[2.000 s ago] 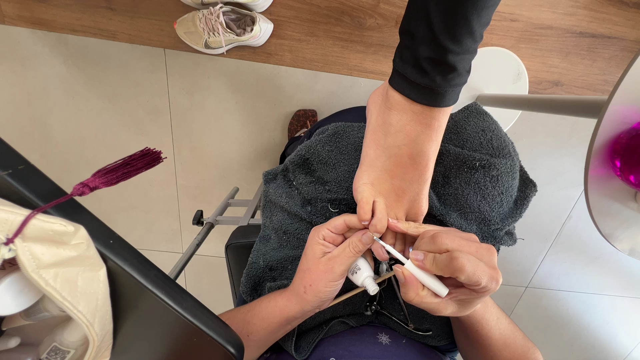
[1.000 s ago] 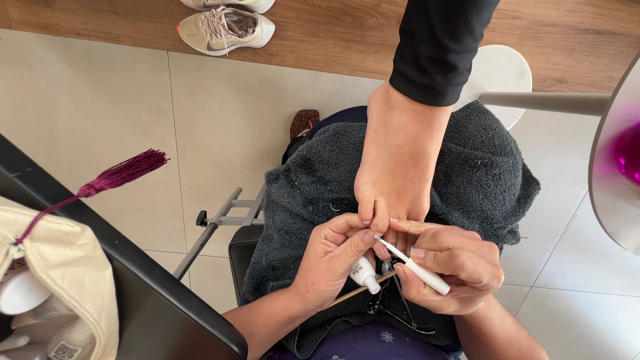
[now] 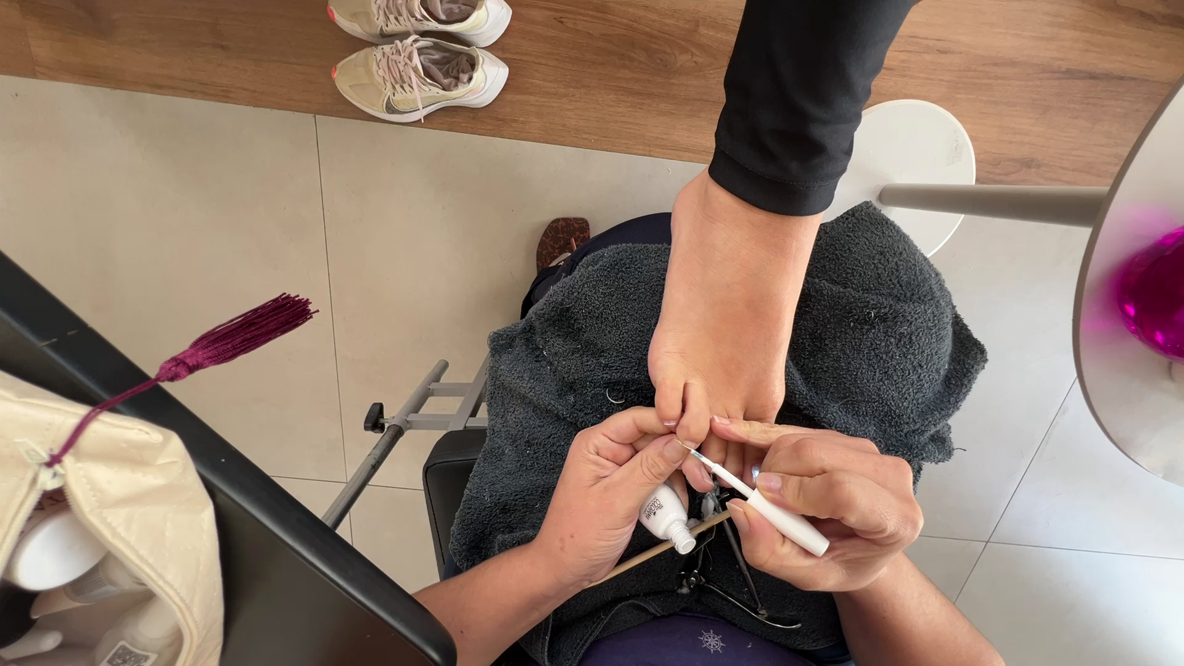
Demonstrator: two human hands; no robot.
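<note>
A person's bare foot [image 3: 731,287] rests on a dark grey towel [image 3: 564,398] over my lap. My left hand [image 3: 606,495] holds a small white nail polish bottle [image 3: 664,516], its uncapped neck pointing down to the right, while its thumb and finger touch a toe. A thin wooden stick [image 3: 638,560] runs beneath this hand. In my right hand [image 3: 832,504] is the white cap with its applicator brush [image 3: 782,520], the brush tip close to a toenail. Fingers of this hand touch the foot. Metal tools [image 3: 740,592], partly hidden, lie on the towel below the hands.
At the left, a cream zip pouch [image 3: 139,481] with a purple tassel [image 3: 236,342] and bottles sits on a black surface [image 3: 305,555]. A round table [image 3: 1133,370] with a magenta object [image 3: 1156,291] stands right. Sneakers [image 3: 421,79] are on the wooden floor. A black armrest-like pad [image 3: 449,486] adjoins the towel.
</note>
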